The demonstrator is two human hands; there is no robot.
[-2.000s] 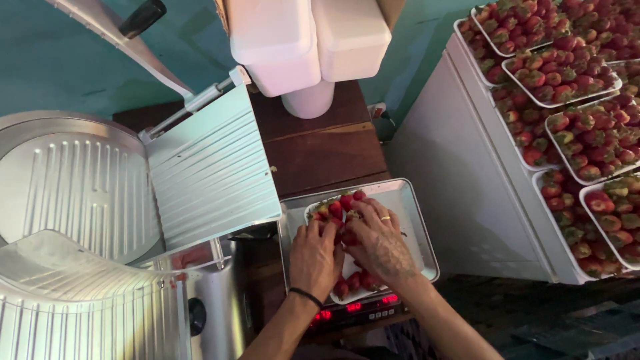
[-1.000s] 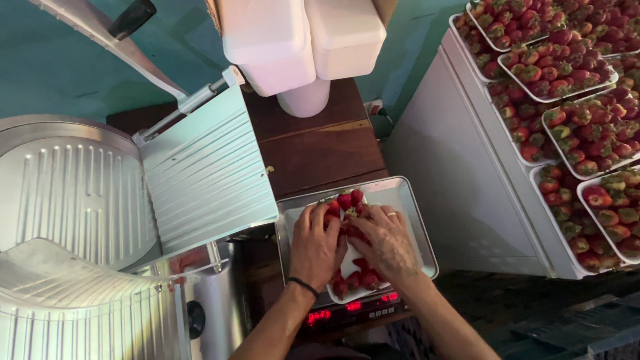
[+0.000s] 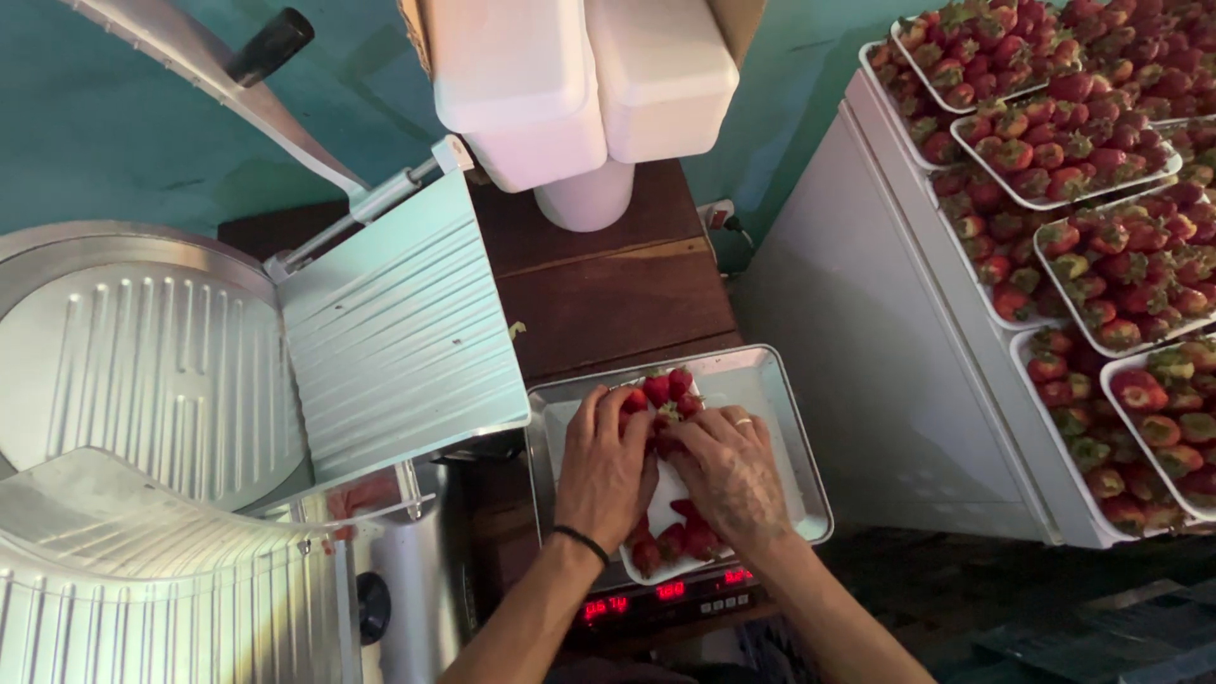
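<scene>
A white foam tray (image 3: 667, 494) holding strawberries (image 3: 673, 543) lies in a metal pan (image 3: 793, 427) on a digital scale (image 3: 708, 600) with red lit digits. Strawberries cover the tray's far and near ends, and some white bottom shows between them. My left hand (image 3: 605, 465), with a black band at its wrist, rests over the tray's left side, fingers curled onto the far berries. From the right, my right hand (image 3: 731, 470), wearing a ring, reaches its fingertips into the same berries. The fingers hide what they touch, so whether either hand grips a berry is unclear.
A metal slicer (image 3: 408, 332) stands at left. Behind the pan, stacked white foam trays (image 3: 518, 104) sit in a cardboard box above the wooden table (image 3: 617, 294). At right, a white chest-like unit (image 3: 893, 332) carries several filled strawberry trays (image 3: 1064, 152).
Both hands have stayed over the foam tray while their fingers shifted among the berries. More of the tray's white bottom shows between the hands than two seconds ago.
</scene>
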